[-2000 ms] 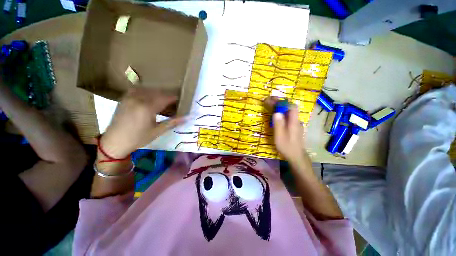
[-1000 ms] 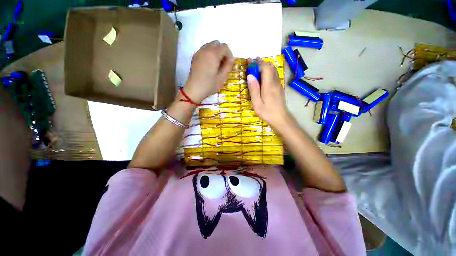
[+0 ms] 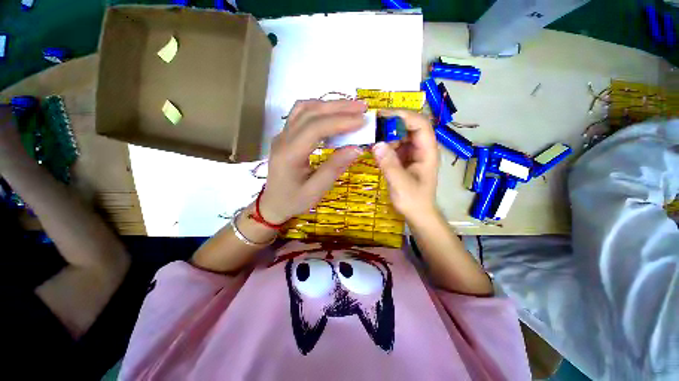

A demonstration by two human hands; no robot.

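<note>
My right hand (image 3: 411, 160) holds a blue battery cell (image 3: 391, 129) between thumb and fingers above the yellow-wrapped parts. My left hand (image 3: 309, 160) is close on its left, fingers and thumb around a white piece (image 3: 357, 132) beside the cell; whether it is part of the cell or separate is not clear. The yellow-wrapped parts (image 3: 350, 205) lie in tight rows on the white work sheet (image 3: 193, 197), partly hidden under both hands. Dark lead wires run along the rows.
An open cardboard scrap box (image 3: 249, 97) with two pale slips stands at left. Spare blue cells (image 3: 488, 195) with white patches lie at right. A grey metal post (image 3: 514, 26) rises at top right. People sit on both sides; a green board (image 3: 59, 134) lies far left.
My left hand moved from the box to the yellow rows, then beside the cell in my right hand. A white piece now shows between the hands. The box shifted left in view.
</note>
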